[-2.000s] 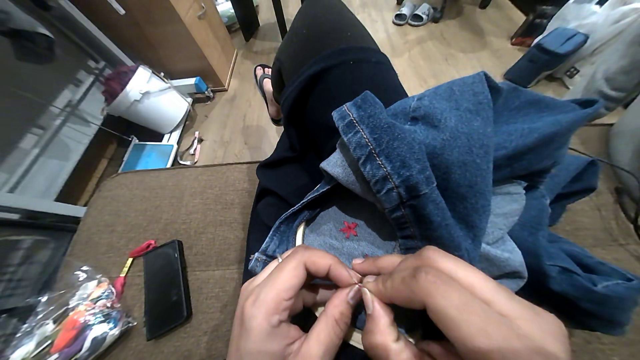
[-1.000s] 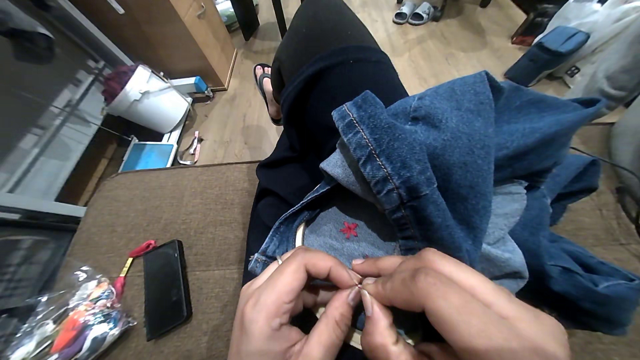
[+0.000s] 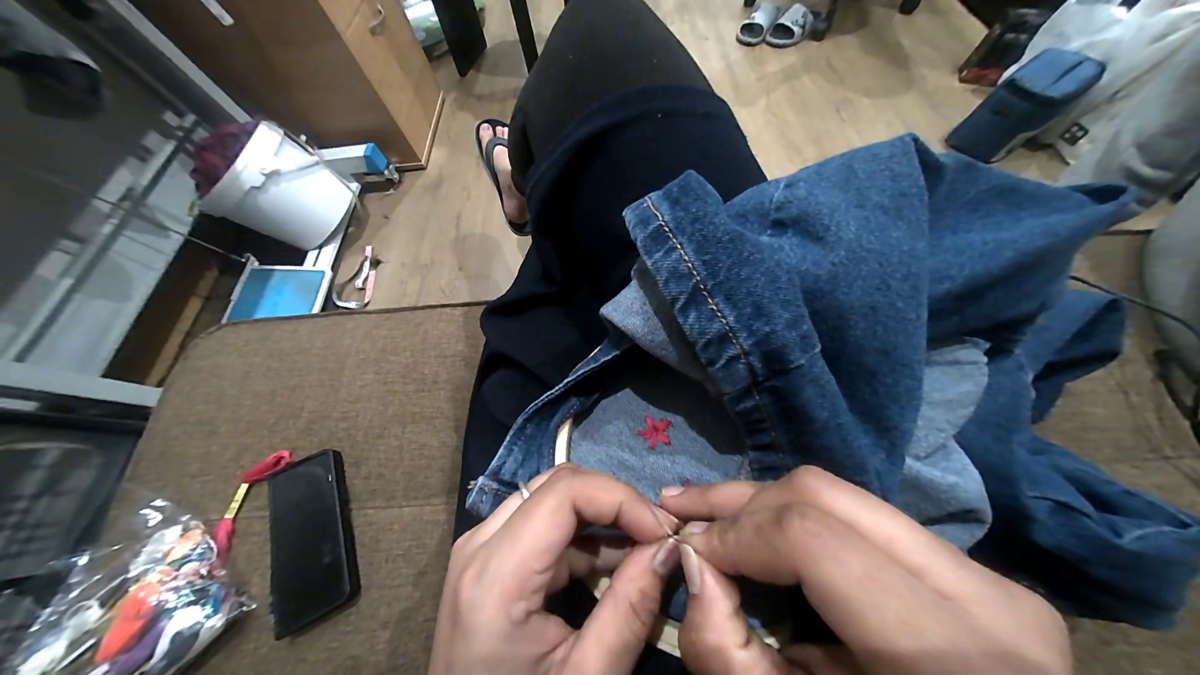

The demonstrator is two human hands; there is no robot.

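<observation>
Blue denim clothing [image 3: 844, 253] lies over my lap, its paler wrong side held in a wooden embroidery hoop [image 3: 562, 441]. A red stitched star [image 3: 654, 432] shows on that pale cloth. Just below it, my left hand [image 3: 562, 572] and my right hand [image 3: 834, 562] meet at the fingertips. Both pinch something tiny and thin, perhaps thread or a needle; the fingers hide most of it. The lower part of the hoop is largely behind my hands.
On the brown sofa seat [image 3: 394, 375] at left lie a black phone [image 3: 309, 544], a red skein of thread [image 3: 225, 525] and a plastic bag of colored threads [image 3: 159, 600]. A white bucket [image 3: 281, 187] and blue tray [image 3: 278, 292] stand beyond. Slippers [image 3: 773, 24] are on the floor.
</observation>
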